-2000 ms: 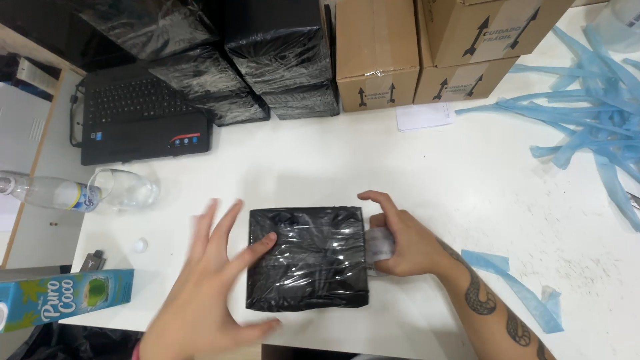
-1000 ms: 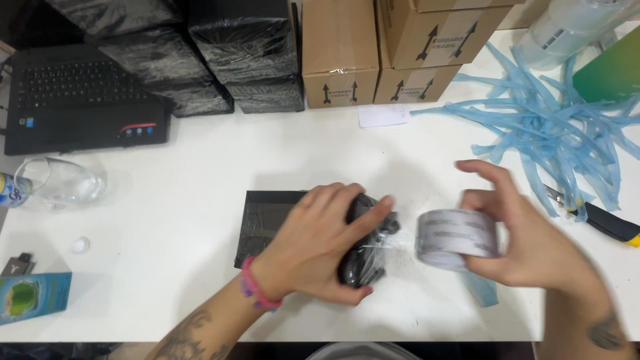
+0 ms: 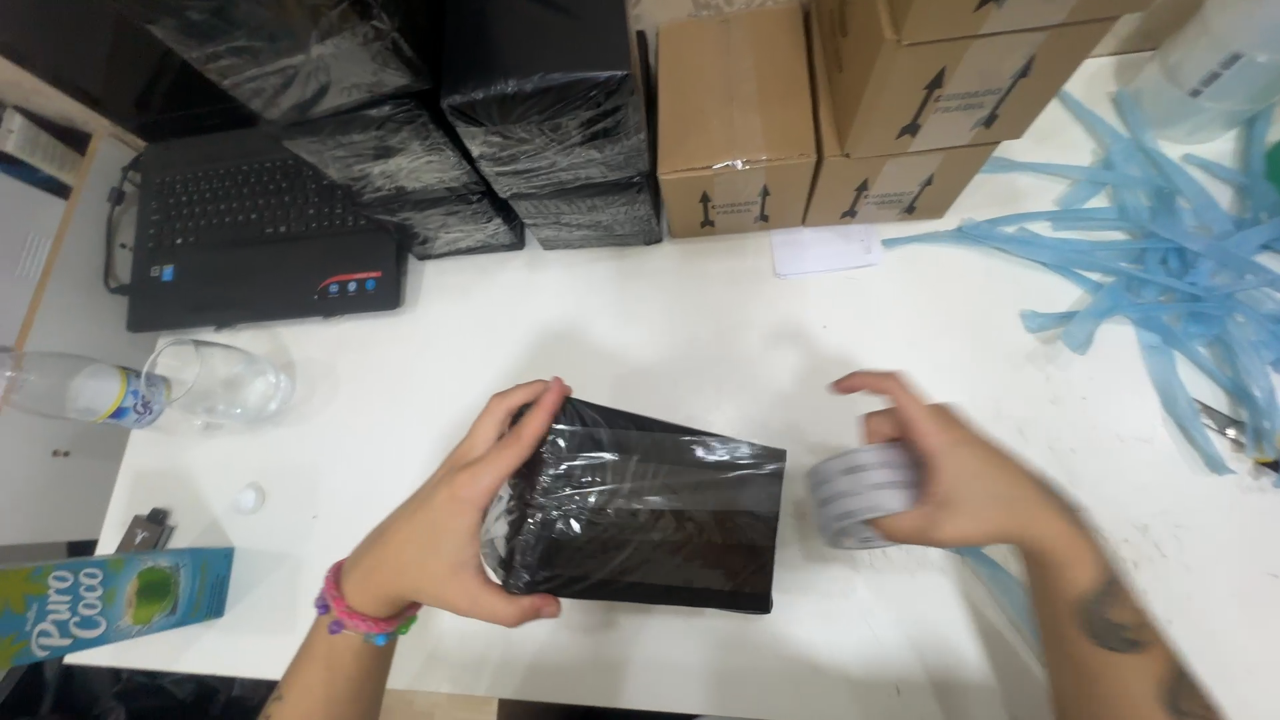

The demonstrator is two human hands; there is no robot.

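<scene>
A black box (image 3: 650, 515) with clear packing tape across its left part lies tilted above the white table. My left hand (image 3: 460, 510) grips its left end, thumb at the lower corner and fingers at the upper one, a pink bracelet on the wrist. To the right of the box, and apart from it, my right hand (image 3: 930, 470) holds a roll of clear packing tape (image 3: 862, 495) with grey marks. The hand and roll are somewhat blurred. Whether a strip of tape runs between roll and box cannot be told.
Black wrapped boxes (image 3: 560, 130) and cardboard boxes (image 3: 735, 120) are stacked at the back, beside a laptop (image 3: 265, 230). Blue strips (image 3: 1170, 240) lie in a heap at right, partly over a metal tool. A glass (image 3: 225, 382), a plastic bottle (image 3: 110, 392) and a drink carton (image 3: 120, 602) are at left.
One second ago my left hand was over the right end of the box; now it grips the left end. My right hand still has the tape roll, now beside the box's right end. The view has shifted.
</scene>
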